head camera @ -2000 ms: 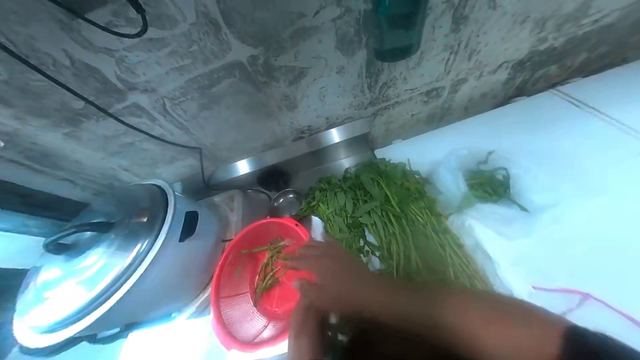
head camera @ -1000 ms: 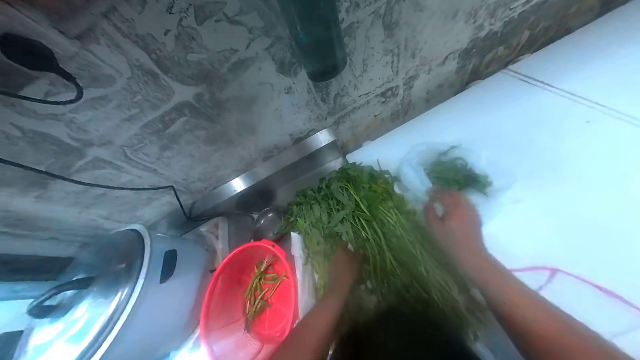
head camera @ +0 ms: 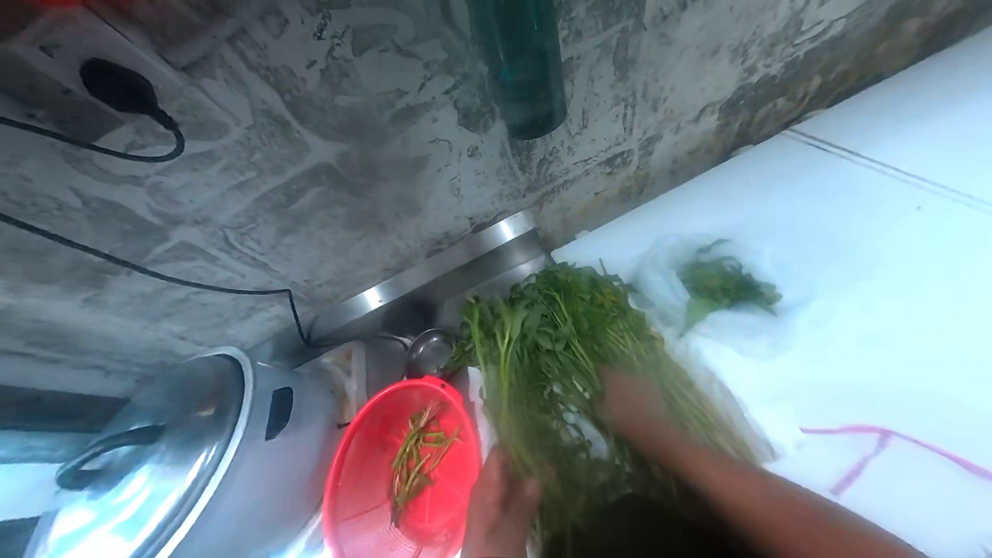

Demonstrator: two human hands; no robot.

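Observation:
A large heap of leafy green stems (head camera: 573,318) lies at the centre, partly on a plastic sheet. My left hand (head camera: 504,496) is at the heap's lower left edge, beside the basket rim, with fingers curled around some of the stems. Blurred by motion, my right hand (head camera: 632,399) reaches into the middle of the heap; its fingertips are hidden among the leaves. Cut stem pieces (head camera: 418,457) lie inside a red plastic basket (head camera: 349,465) to the left of the heap. Beyond the heap, a clear plastic bag (head camera: 659,271) holds some greens (head camera: 725,283).
A big metal pot with a lid (head camera: 287,473) stands at the left. Small metal bowls, one of them round (head camera: 430,353), sit behind the basket. A steel ledge (head camera: 457,263) runs along the rough wall, where a black cable (head camera: 155,273) and a green bottle-like object (head camera: 531,85) show.
My right hand has moved from beside the plastic bag into the heap. My left hand has gone from the heap's middle to its lower left edge, by the basket.

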